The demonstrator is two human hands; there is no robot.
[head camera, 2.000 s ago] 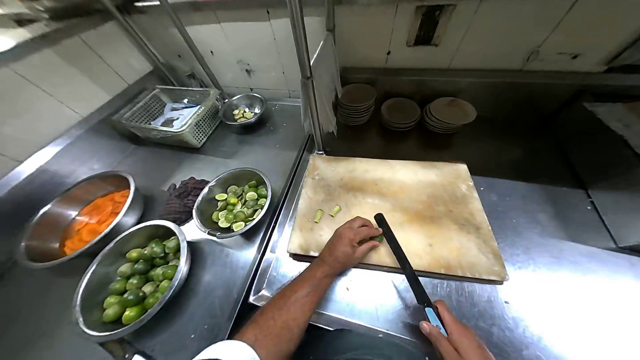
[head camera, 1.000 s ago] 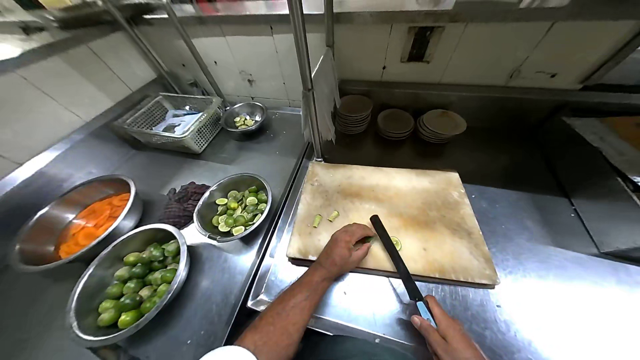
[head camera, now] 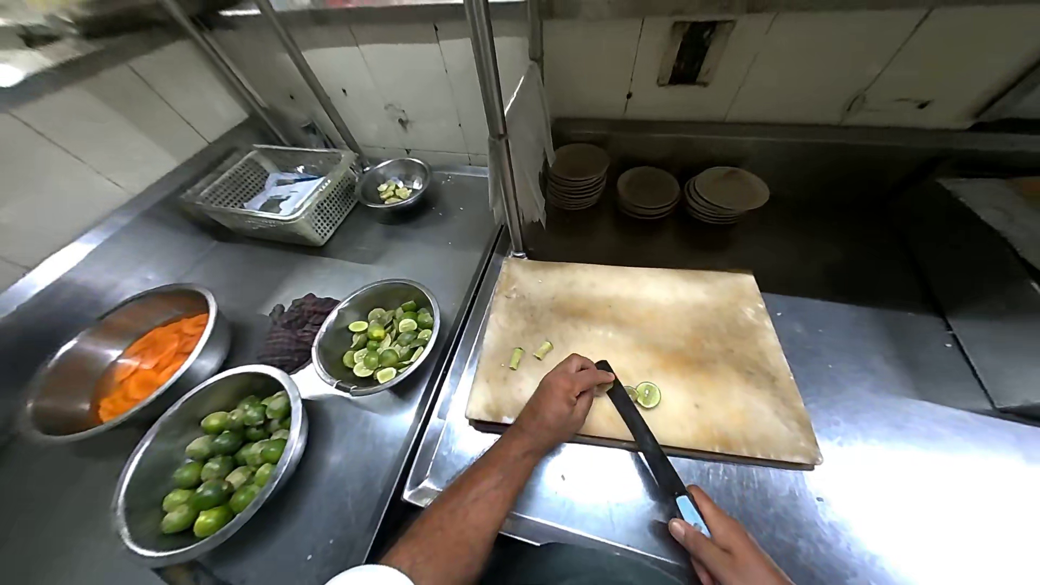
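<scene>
My left hand (head camera: 562,396) rests near the front edge of a worn cutting board (head camera: 691,317), its fingertips on a piece of lime (head camera: 604,389) that they mostly hide. A long dark-bladed knife (head camera: 646,443) lies with its tip beside those fingers. My right hand (head camera: 723,540) grips the knife's black and light blue handle below the board. Just right of the blade is a round cut lime slice (head camera: 648,395), with another partly behind the blade. Two small green lime offcuts (head camera: 530,355) lie left of my left hand.
At left stand steel bowls of whole limes (head camera: 219,463), orange slices (head camera: 154,366) and cut limes (head camera: 390,337), beside a dark cloth (head camera: 299,329). Farther back are a plastic basket (head camera: 276,195), a small bowl (head camera: 394,191), a metal post (head camera: 497,130) and stacked plates (head camera: 647,192).
Cut lime slices now show to the right of the blade; two seconds ago none was visible there. Both hands remain in about the same place on the board and knife.
</scene>
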